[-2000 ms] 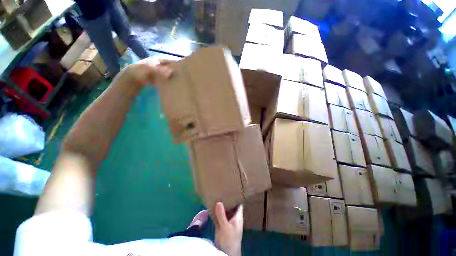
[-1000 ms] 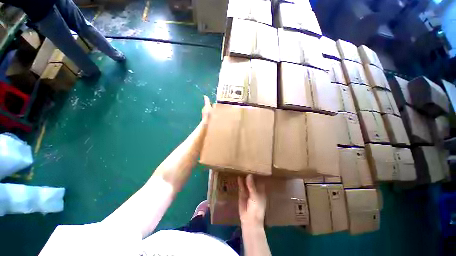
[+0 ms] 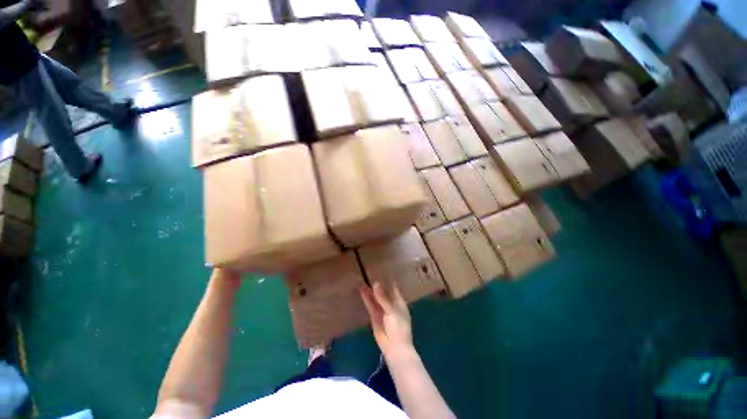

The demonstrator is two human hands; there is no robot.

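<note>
Two brown packed cartons sit side by side on top at the near edge of the palletised stack (image 3: 438, 106), the left one (image 3: 262, 204) and the right one (image 3: 368, 182), with a narrow dark gap between them. My left hand (image 3: 225, 272) is at the lower front-left corner of the left carton, its fingers mostly hidden or blurred. My right hand (image 3: 387, 315) is in front of the lower cartons (image 3: 328, 296), fingers spread, just below the top pair. It holds nothing.
A person (image 3: 53, 98) stands at the upper left on the green floor. More brown cartons (image 3: 16, 192) are at the left edge. White plastic bundles (image 3: 11, 389) lie at the lower left. A blue object (image 3: 686, 204) and darker cartons (image 3: 610, 147) are at the right.
The two carried cartons now rest on the stack. My left hand has dropped from the carton's side to its lower corner; my right hand has come off the carton front. The view has swung right.
</note>
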